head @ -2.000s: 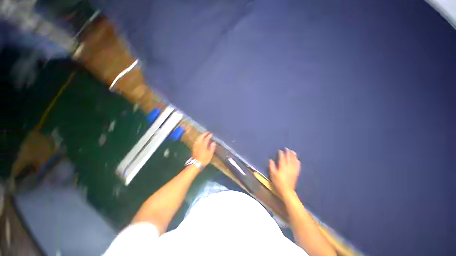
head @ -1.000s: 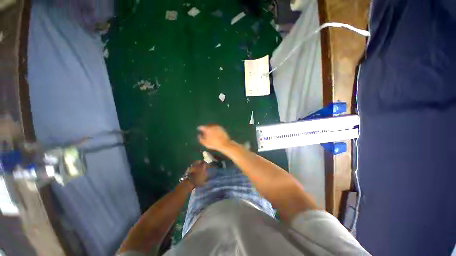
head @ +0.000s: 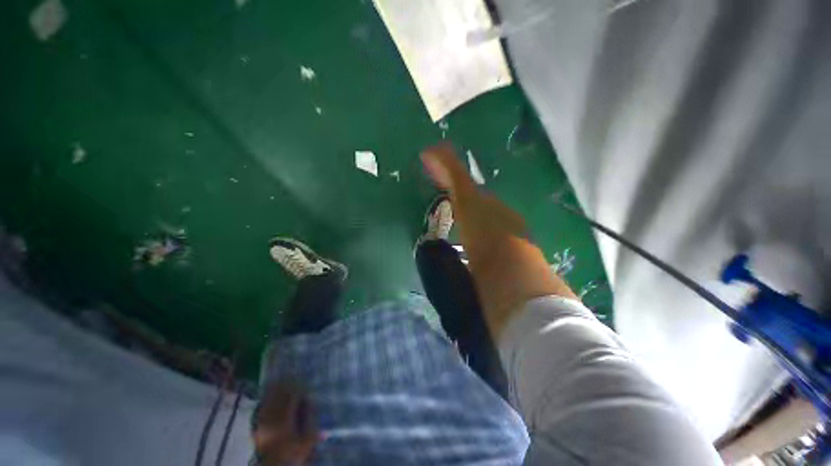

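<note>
My right hand is blurred above the green floor, at the end of my stretched arm. Its fingers are not clear and I see no object in it. My left hand is low in the view, dark and blurred in front of my checked blue clothing. I cannot tell if it holds anything. A white paper sheet hangs or lies near the top, beside pale hanging cloth.
A blue clamp with a thin dark rod is at the right. White scraps lie on the floor. My shoes stand below me. Pale cloth shows at the lower left.
The view has swung down towards the floor and my feet. The navy cloth and silver rail are out of view. The paper and blue clamp look nearer. My left hand is lower in the picture.
</note>
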